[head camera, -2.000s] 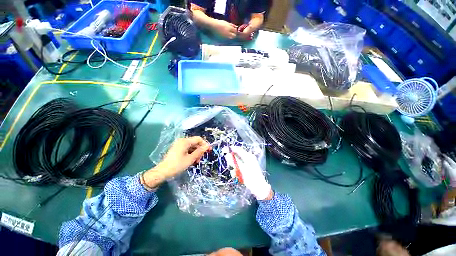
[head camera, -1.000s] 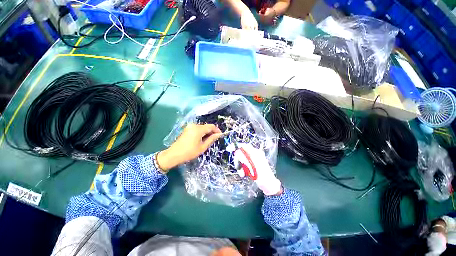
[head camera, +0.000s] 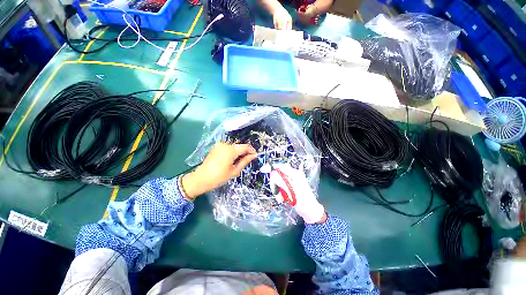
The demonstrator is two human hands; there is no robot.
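My bare left hand (head camera: 222, 167) pinches a thin cable end (head camera: 259, 155) between its fingertips over the open clear plastic bag (head camera: 248, 224). The bag is heaped with wire scraps (head camera: 254, 204) in white, blue and dark colours. My right hand (head camera: 303, 199), in a white glove, is closed around a small red-handled cutting tool (head camera: 285, 188), just right of the left fingertips. The tool's jaws are too small to make out. Two overlapping black cable coils (head camera: 95, 138) lie at the left.
Thick black coils (head camera: 360, 144) lie at the right. Beyond the bag are a light blue tray (head camera: 259, 69), a long white carton (head camera: 346, 86) and a large bag of dark parts (head camera: 412, 57). A small fan (head camera: 503, 120) stands far right. Another person's hands (head camera: 282, 17) are at the back.
Since two seconds ago the view has shifted, so the bench things appear elsewhere in the picture. Both my hands remain over the bag. The other person's hand has reached to the carton.
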